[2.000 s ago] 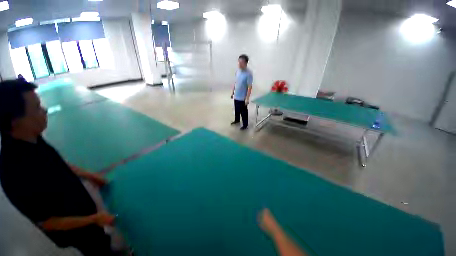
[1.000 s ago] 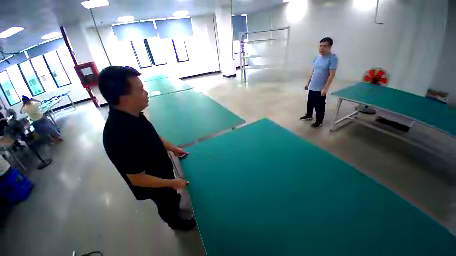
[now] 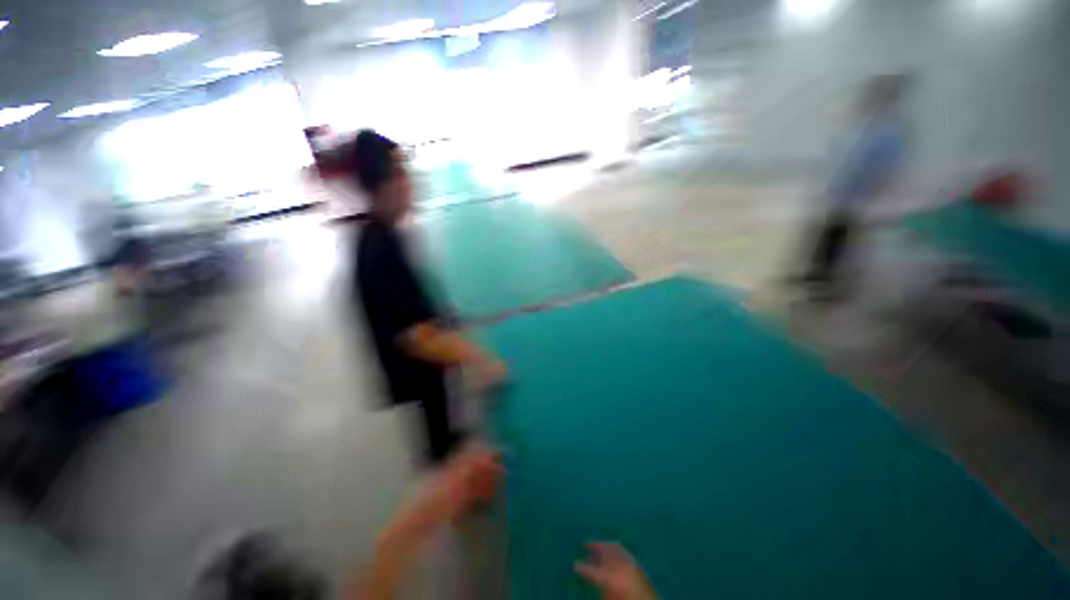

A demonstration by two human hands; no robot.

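A large green-topped worktable (image 3: 704, 434) fills the lower middle and right of the blurred head view. My left hand (image 3: 475, 475) is curled at its left edge and appears to grip it; the fingers are smeared by motion. My right hand (image 3: 610, 568) is low over the green top near the bottom rim, fingers apart, with nothing seen in it. A second green worktable (image 3: 534, 252) lies beyond the far end, with a pale line at the joint (image 3: 557, 305). A person in black (image 3: 399, 293) stands at the left edge, one hand at the tabletop.
A person in light blue (image 3: 862, 176) stands beyond the table to the right. A separate green worktable (image 3: 997, 240) and a red round object (image 3: 1003, 188) are at far right. A blue object (image 3: 117, 375) is at left. A dark blurred thing (image 3: 258, 568) is at bottom left.
The view has swung left and blurred, so the table and people sit further right. Both my hands have come into view, my left at the table edge. The person in black appears farther away.
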